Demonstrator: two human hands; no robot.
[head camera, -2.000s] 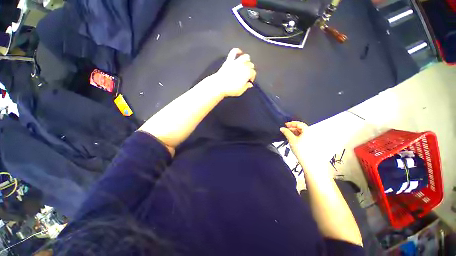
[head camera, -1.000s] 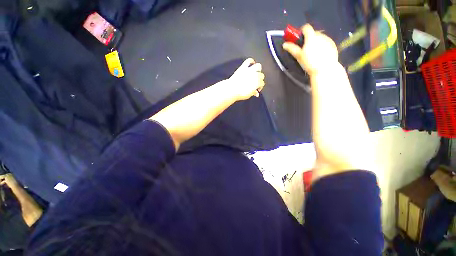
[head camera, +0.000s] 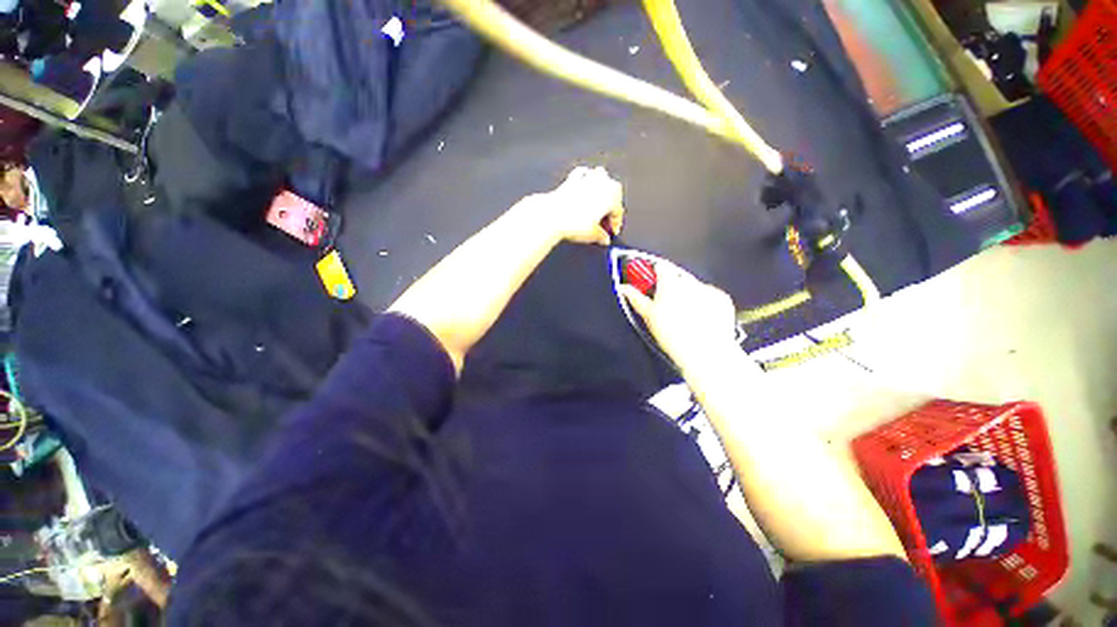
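A dark navy garment (head camera: 539, 312) lies at the table's near edge against my body. My left hand (head camera: 590, 206) pinches its edge, fingers closed on the cloth. My right hand (head camera: 686, 316) grips the handle of the steam iron (head camera: 639, 274), whose red end shows. The iron's pale-outlined tip points away from me, just below my left fingertips, on the garment edge. My right hand hides most of the iron.
Yellow hoses (head camera: 588, 74) run over the table to the iron. A navy garment heap (head camera: 135, 367) is at left, with a red-pink phone-like rectangle (head camera: 297, 218) and yellow tag (head camera: 334, 276). An iron rest (head camera: 955, 165) is at right. A red crate (head camera: 1035, 490) stands lower right.
My right hand let go of the garment edge, took hold of the iron and brought it near my left hand. My left hand still pinches the edge.
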